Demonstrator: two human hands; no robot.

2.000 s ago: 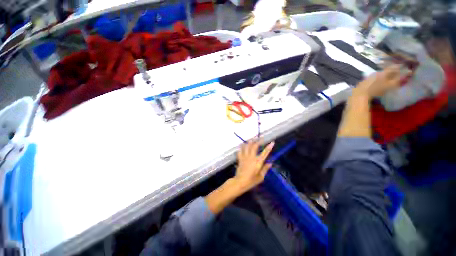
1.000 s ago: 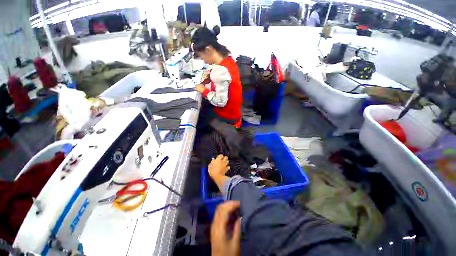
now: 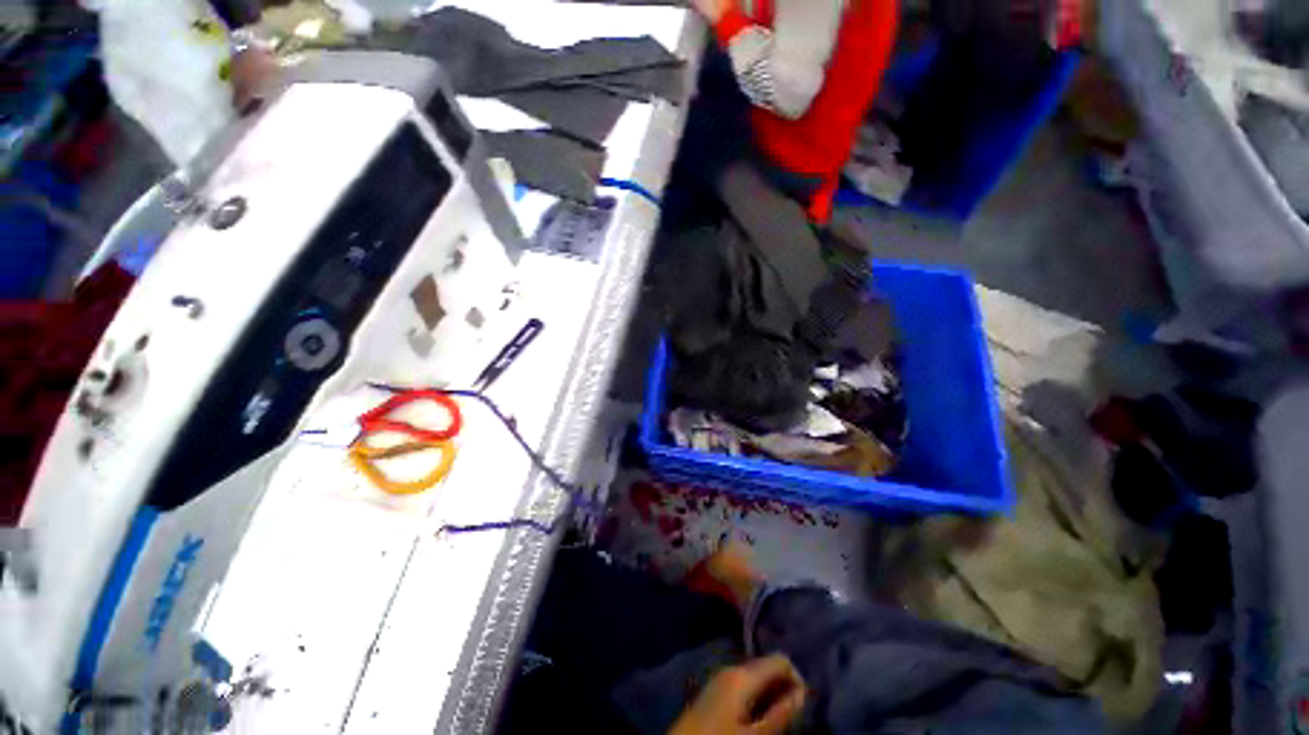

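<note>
My right hand (image 3: 729, 574) is low in the middle, beside the table edge, blurred and partly hidden; a little red shows at it, and I cannot tell if it holds anything. My left hand (image 3: 747, 699) is at the bottom edge, partly cut off, fingers curled; its grip is unclear. The white sewing machine (image 3: 216, 259) with a black panel stands at left. Scissors with red and yellow loops (image 3: 406, 442) lie on the white table (image 3: 323, 574), beside a slim dark tool (image 3: 510, 355) and a dark cord (image 3: 495, 528).
A blue bin (image 3: 826, 481) with dark cloth and scraps stands on the floor right of the table. Olive cloth (image 3: 1026, 553) lies beside it. Grey cloth pieces (image 3: 553, 79) lie on the table beyond the machine. A person in a red vest (image 3: 826, 94) is beyond. Dark red cloth (image 3: 50, 373) is at far left.
The view has tilted down and closer to the bin and table. My right hand has moved from the bin's near side down towards me. My left hand is lower, at the picture's edge.
</note>
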